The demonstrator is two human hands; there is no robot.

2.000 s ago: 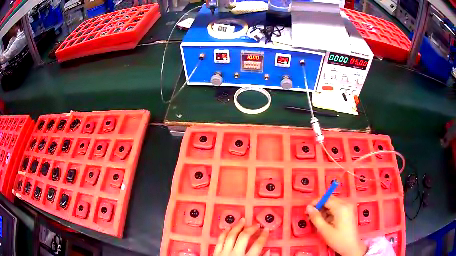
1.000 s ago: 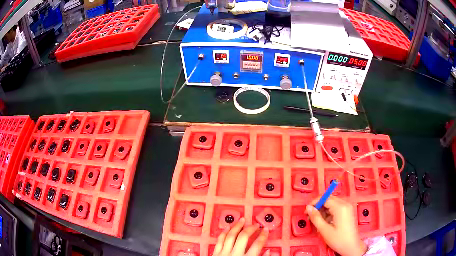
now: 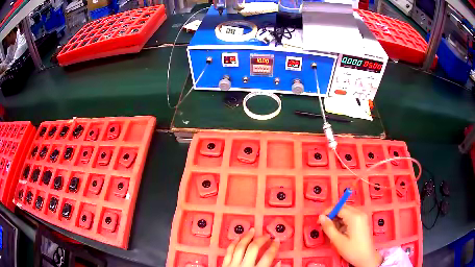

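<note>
The red main tray point(image 3: 242, 208) lies in front of me with a module, such as this one point(image 3: 202, 223), in most pockets. My right hand point(image 3: 350, 232) holds the blue pen tool point(image 3: 339, 204) like a pencil, its blue end pointing up and right. The tool's lower end is hidden by my fingers, beside a module point(image 3: 314, 234). My left hand point(image 3: 251, 251) is cut off by the bottom edge. Its fingers are bent and apart at the lower pockets, below two modules point(image 3: 239, 229). Whether its fingertips hold anything is hidden. The pale tool line point(image 3: 348, 166) loops over the tray's right side.
A side tray point(image 3: 86, 172) with modules stands at left, another tray beyond it. The blue control box point(image 3: 250, 70) and white power supply point(image 3: 354, 86) stand behind. A pale hoop point(image 3: 262, 106) and dark stick point(image 3: 317, 115) lie before them. Dark leads point(image 3: 436, 195) lie at right. More red trays stand behind.
</note>
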